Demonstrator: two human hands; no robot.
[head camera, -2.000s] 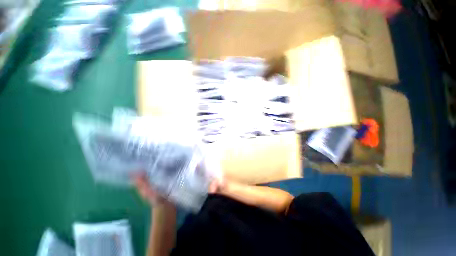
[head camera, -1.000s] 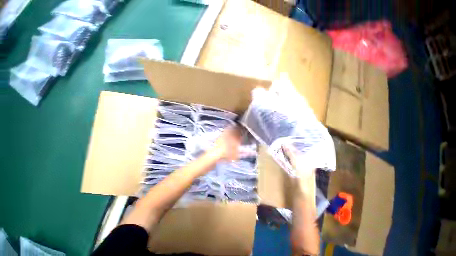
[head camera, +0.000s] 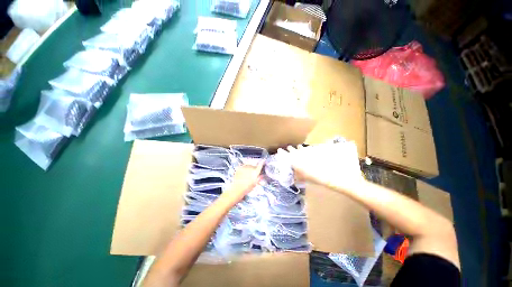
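An open carton (head camera: 154, 196) stands in front of me, filled with upright bubble bags (head camera: 286, 216) in two columns. My right hand (head camera: 297, 160) is at the carton's far right corner, its fingers over the top of a bubble bag (head camera: 279, 171) that sits among the others. My left hand (head camera: 248, 175) reaches in beside that bag, against its left side; its fingertips are partly hidden among the bags, so its grip cannot be told. Glare washes out the right flap near my right wrist.
Overlapping bubble bags (head camera: 92, 87) line the green table (head camera: 163, 67), with a separate stack (head camera: 155, 115) nearer the carton. Closed cartons (head camera: 331, 101) and a red plastic bag (head camera: 401, 67) lie beyond. An orange-blue tool (head camera: 397, 248) and a loose bag (head camera: 359, 263) are at right.
The bags my right hand held above the right flap are down at the carton's far right corner. Both hands have come close together there. The view has shifted, showing more of the table.
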